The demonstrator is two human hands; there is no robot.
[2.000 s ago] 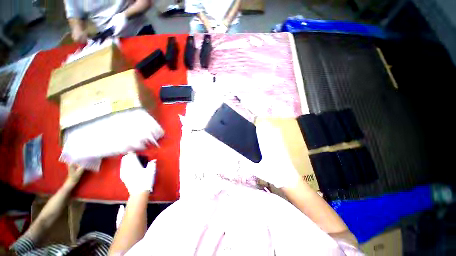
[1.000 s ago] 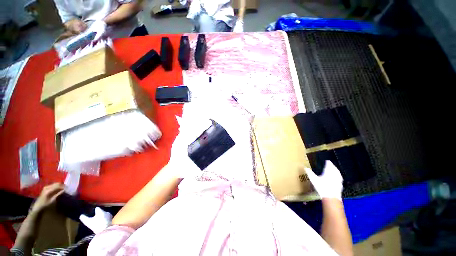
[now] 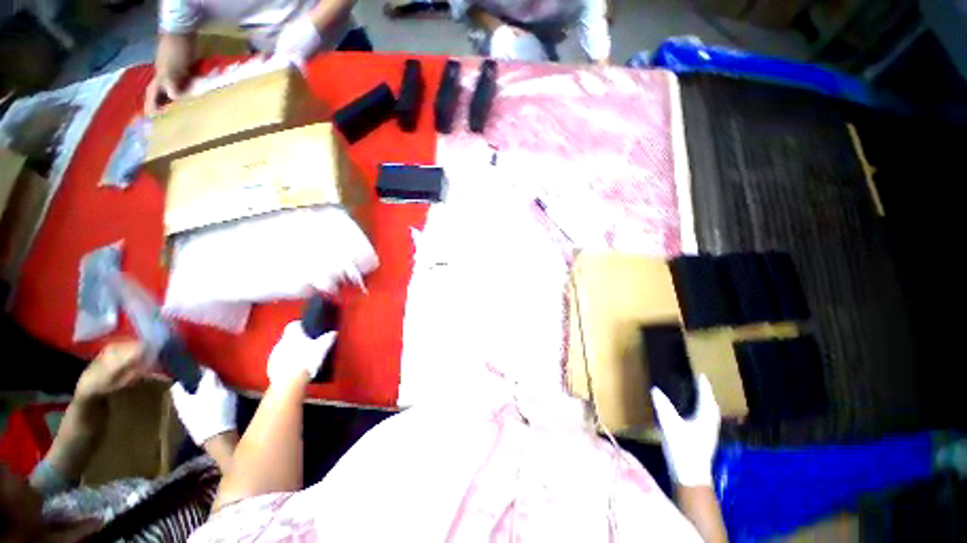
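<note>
My left hand [image 3: 300, 352], in a white glove, is at the near edge of the red cloth [image 3: 366, 318]. Its fingers are closed on a black product box [image 3: 318, 316]; another dark shape shows just below it, too blurred to tell. My right hand [image 3: 689, 430], also white-gloved, grips the lower end of a black product box [image 3: 665, 355] over the tan cardboard pad [image 3: 615, 318]. More black boxes [image 3: 732, 288] lie in two rows at the pad's right side, by the mesh conveyor belt [image 3: 742, 170].
Open cartons [image 3: 255, 175] with white sleeves [image 3: 265, 260] stand at left. Several black boxes [image 3: 410, 95] stand at the back, and one flat black rectangle [image 3: 410, 182] lies nearer. A seated person's hands [image 3: 207, 408] handle a clear bag at lower left. Blue film [image 3: 827, 477] covers the near rail.
My left hand has moved left from the pink cloth to the red cloth. The black box from the middle is gone from there. My right hand now holds a box over the pad.
</note>
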